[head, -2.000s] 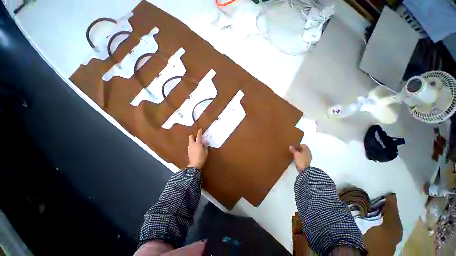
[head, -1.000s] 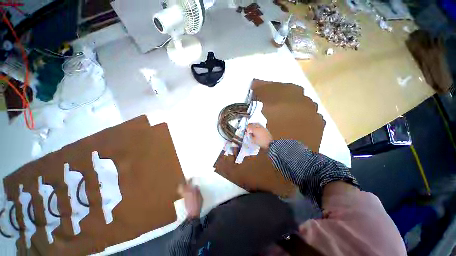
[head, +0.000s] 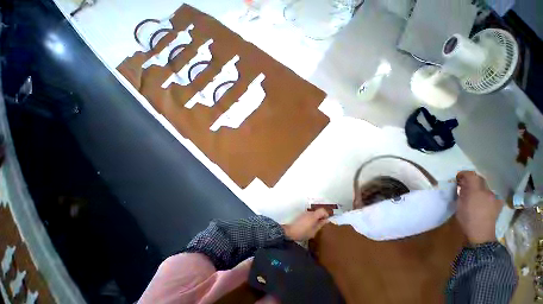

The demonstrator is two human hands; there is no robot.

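A brown bag panel (head: pixel 387 267) with a white patch (head: pixel 405 217) along its upper edge is held up at the lower right. Its thin arched handle (head: pixel 394 158) stands above the patch. My left hand (head: pixel 311 224) grips the panel's left corner. My right hand (head: pixel 476 205) grips its right corner. The stack's bunched handles (head: pixel 384 189) show behind it; the rest of the stack is mostly hidden. A row of overlapping brown panels (head: pixel 268 145) with white patches and handles lies on the white table at the upper left.
A white desk fan (head: pixel 485 59), a small white bottle (head: pixel 372 83) and a black strap-like item (head: pixel 430 130) stand or lie to the right. Clear plastic (head: pixel 321 18) lies at the top. Small brown pieces (head: pixel 525 144) lie at the right edge. The dark floor (head: pixel 113 172) is on the left.
My right hand has moved from the stack to a panel corner, and my left hand now holds the other corner. That panel is raised from the stack. The view has swung back left.
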